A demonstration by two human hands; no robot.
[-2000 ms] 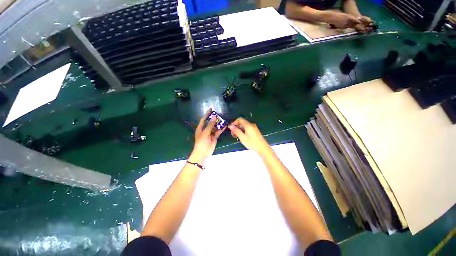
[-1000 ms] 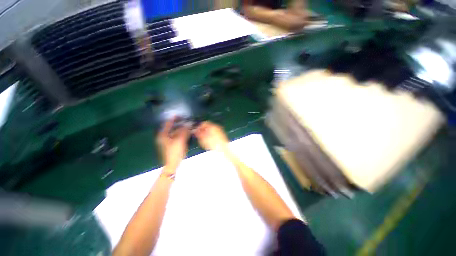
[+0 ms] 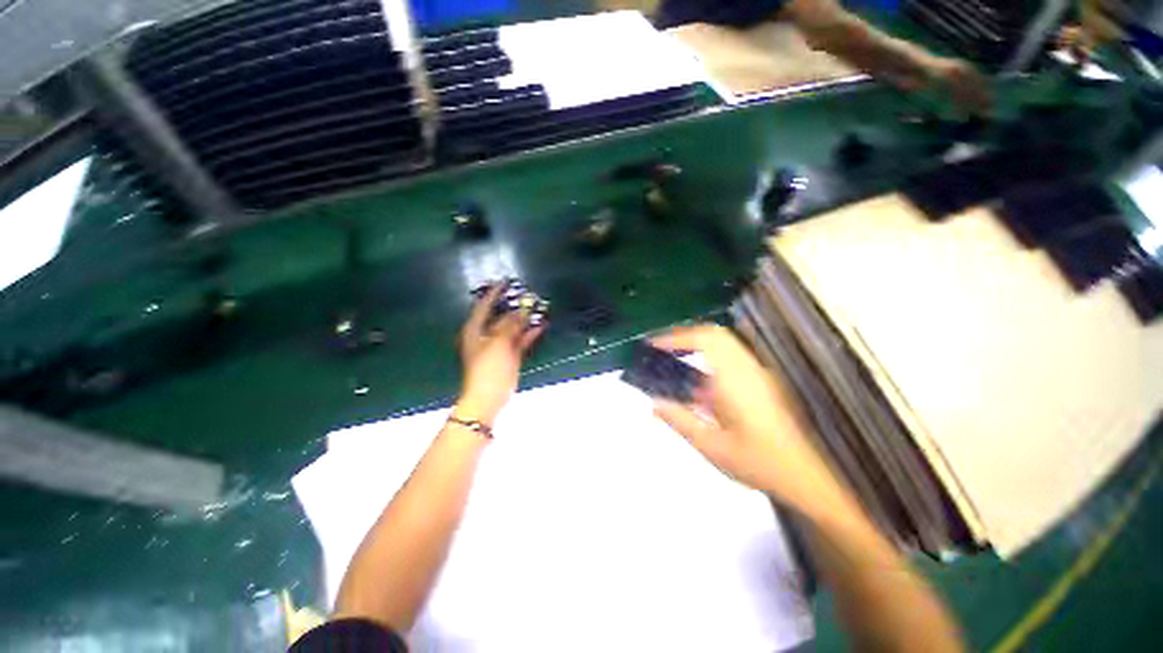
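My left hand (image 3: 494, 347) holds a circuit board assembly (image 3: 520, 304), dark with silver, white and yellow spots, over the green bench (image 3: 421, 313) just beyond the white work sheet. My right hand (image 3: 733, 398) is blurred and holds a black plastic piece (image 3: 665, 371) between thumb and fingers, above the far right corner of the white work sheet (image 3: 574, 510). Whether that piece is a housing half or a closed unit I cannot tell. The two held things are apart.
A tall cardboard stack (image 3: 944, 344) with black blocks (image 3: 1059, 230) on top stands at right. Small blurred units (image 3: 597, 227) are scattered along the bench. Black tray stacks (image 3: 281, 115) stand across it, with grey metal supports at left. A coworker's arm (image 3: 880, 49) reaches in opposite.
My right hand has left the board and moved right, now with a black piece in it. My left hand keeps the board. The view has shifted, and the coworker's arm has stretched out to the right.
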